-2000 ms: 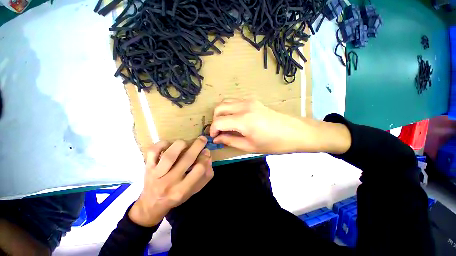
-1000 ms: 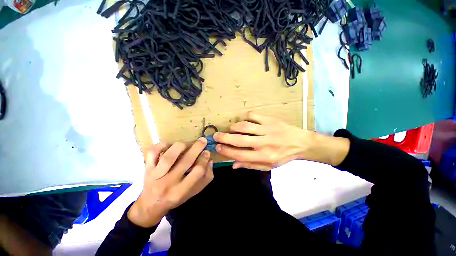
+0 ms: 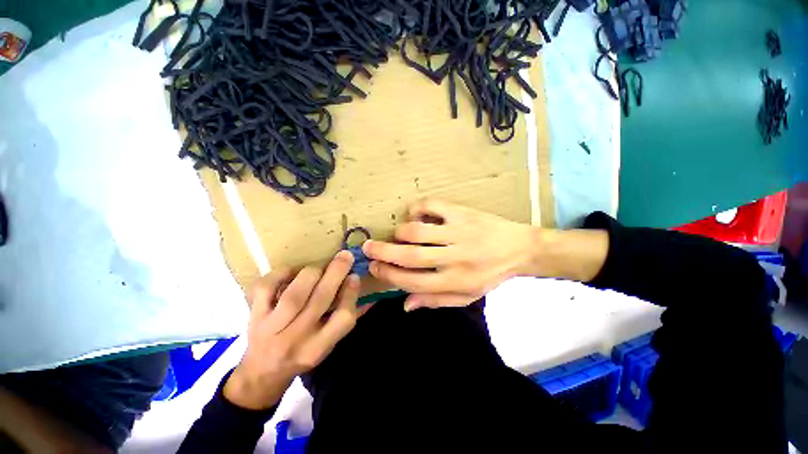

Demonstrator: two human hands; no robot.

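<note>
A small grey-blue fabric piece (image 3: 359, 261) lies near the front edge of the tan work board (image 3: 425, 168). A black elastic loop (image 3: 357, 237) sticks out from its far side as a ring. My left hand (image 3: 297, 324) holds the piece from the left with its fingertips. My right hand (image 3: 456, 257) holds it from the right with fingertips. The fingers hide part of the piece, and the loop's ends cannot be seen. A large tangled loop pile (image 3: 266, 80) covers the far part of the board.
A block stack (image 3: 640, 28) sits at the upper right, with a small loop bunch (image 3: 773, 106) on the green bench top (image 3: 700, 133). The white cover sheet (image 3: 97, 195) lies at left. A white bottle-like item (image 3: 12, 40) is cut off at upper left. A person's dark-clothed leg shows lower left.
My right hand has moved from the loop to the right side of the piece, opening the ring to view. The view has shifted slightly, so the board and pile sit further left.
</note>
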